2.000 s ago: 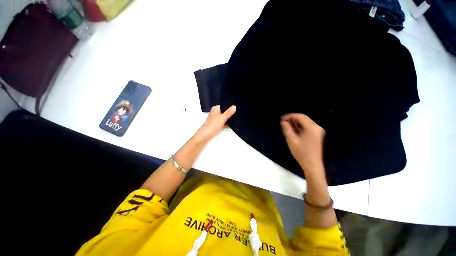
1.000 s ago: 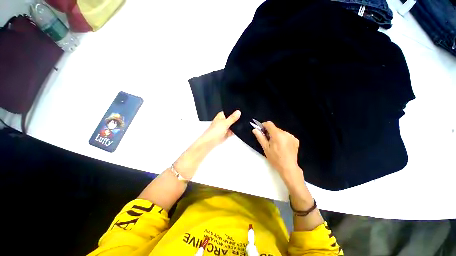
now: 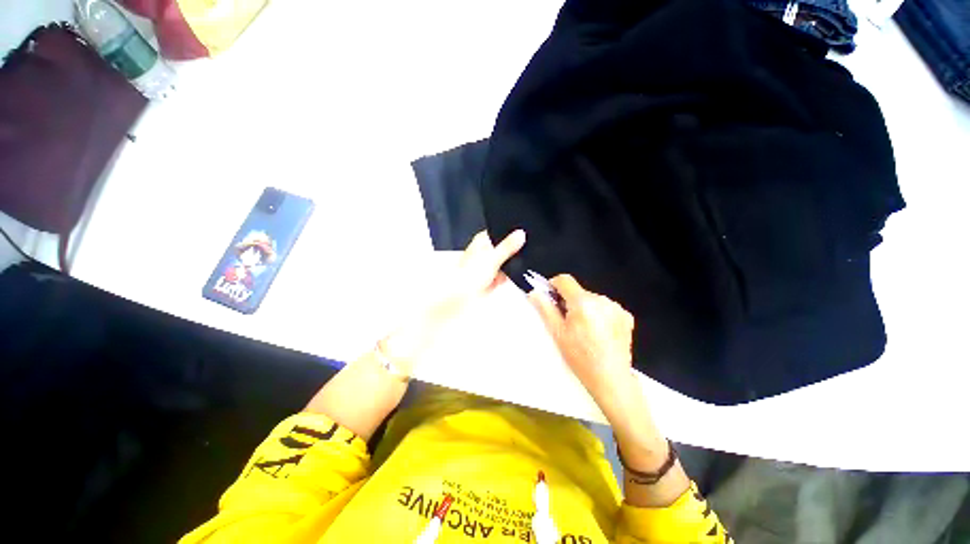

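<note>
A large black garment [image 3: 681,191] lies spread over the white table, with a narrow black cuff [image 3: 452,197] sticking out at its left. My left hand [image 3: 479,266] pinches the garment's left edge between thumb and fingers. My right hand [image 3: 590,324] holds small silvery thread snips [image 3: 540,284], their tips pointing up and left at the garment edge, close to my left hand. Whether the blades touch the cloth or a thread cannot be told.
A phone with a cartoon case [image 3: 258,251] lies on the white table [image 3: 340,128] at left. A maroon handbag [image 3: 64,128], a clear bottle [image 3: 122,48] and a yellow-red bag [image 3: 202,21] are at far left. Denim pieces [image 3: 941,43] are at the upper right.
My right hand has moved left from over the garment to its edge, and the snips now show in it. My left hand stays at the edge. The view has shifted slightly.
</note>
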